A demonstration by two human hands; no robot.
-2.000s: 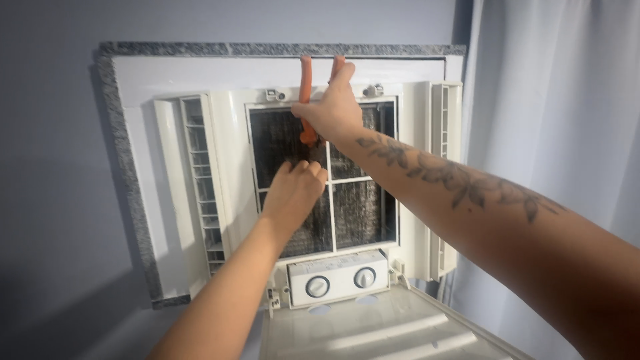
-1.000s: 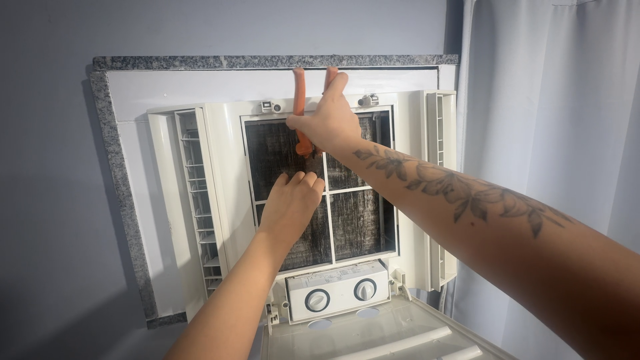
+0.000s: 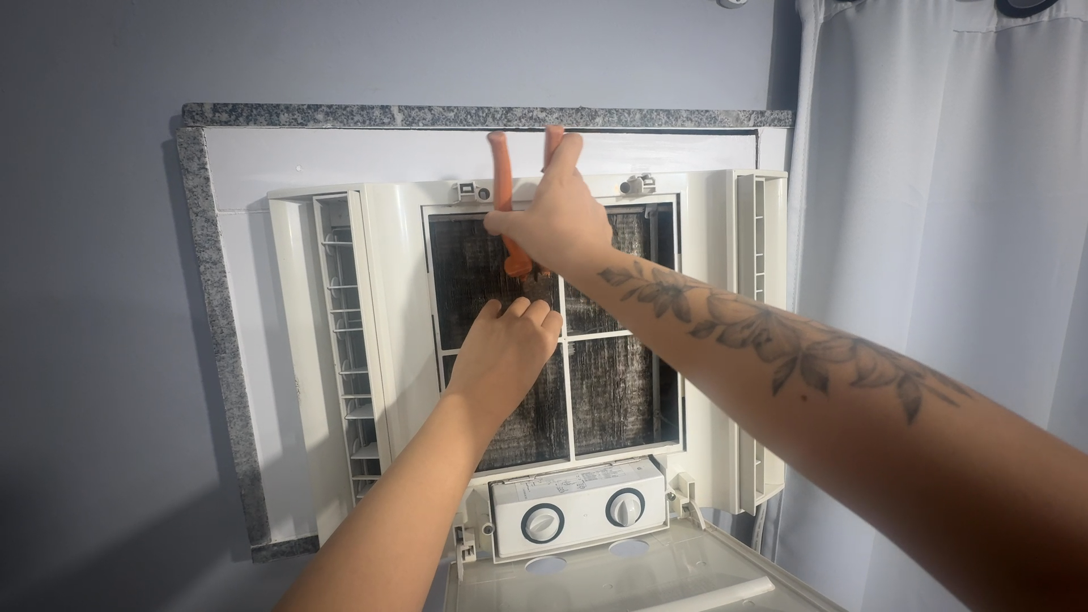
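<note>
My right hand [image 3: 557, 208] grips orange-handled pliers [image 3: 503, 174], their handles pointing up and their head down in front of the grille. Just below the pliers, my left hand [image 3: 510, 344] has its fingers curled at the middle of the white grille frame [image 3: 564, 399]; whether they pinch something is hidden. Behind the frame lie the dark, dirty fins [image 3: 612, 391] of a window air conditioner [image 3: 399, 280]. The jaws of the pliers are hard to make out.
A control box with two knobs [image 3: 580, 516] sits under the grille. The front cover [image 3: 646, 582] hangs folded down below it. Louvred vents [image 3: 348, 340] flank the grille. A speckled stone frame [image 3: 484, 116] surrounds the unit, and a pale curtain [image 3: 935, 221] hangs at the right.
Both hands stay at nearly the same place on the grille, with the pliers held throughout. The view has tilted slightly, so the unit sits lower in the picture.
</note>
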